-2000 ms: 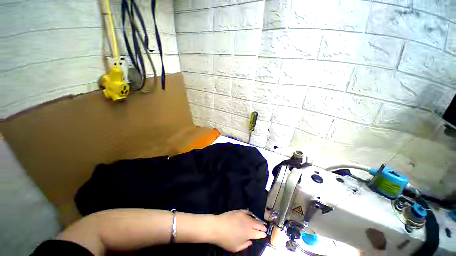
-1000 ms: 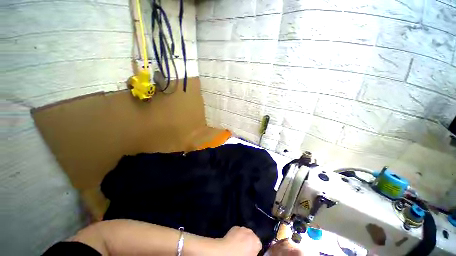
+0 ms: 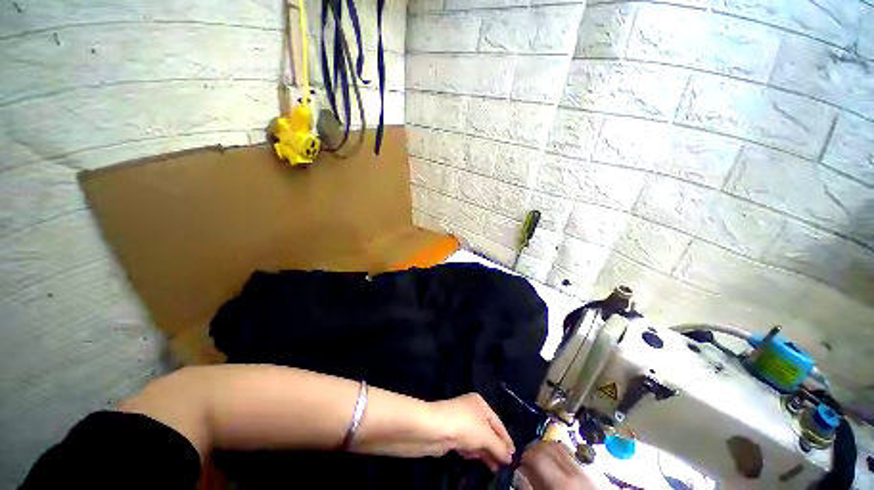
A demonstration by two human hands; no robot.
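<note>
A heap of black cloth (image 3: 383, 325) lies left of the white sewing machine (image 3: 709, 402). My left hand (image 3: 471, 429), a silver bracelet on its wrist, lies over the cloth just left of the needle area, with its fingertips pinched together on the cloth edge. My right hand (image 3: 554, 467) is cut off by the bottom edge, close to the left fingertips, under the machine head's left end; its fingers are partly hidden. A thin pale line (image 3: 522, 397) runs on the cloth toward the presser foot area.
A brown cardboard guard (image 3: 259, 211) with an orange corner (image 3: 431, 253) stands behind the cloth. A screwdriver (image 3: 529, 228) leans on the white brick wall. A yellow plug (image 3: 297, 136) and dark straps (image 3: 380, 77) hang on the wall. A blue-green spool (image 3: 778, 362) sits on the machine.
The view has shifted, so the scene sits further right. My right hand has come into view beside the needle area. My left hand went from a closed fist to fingertips extended at the cloth edge.
</note>
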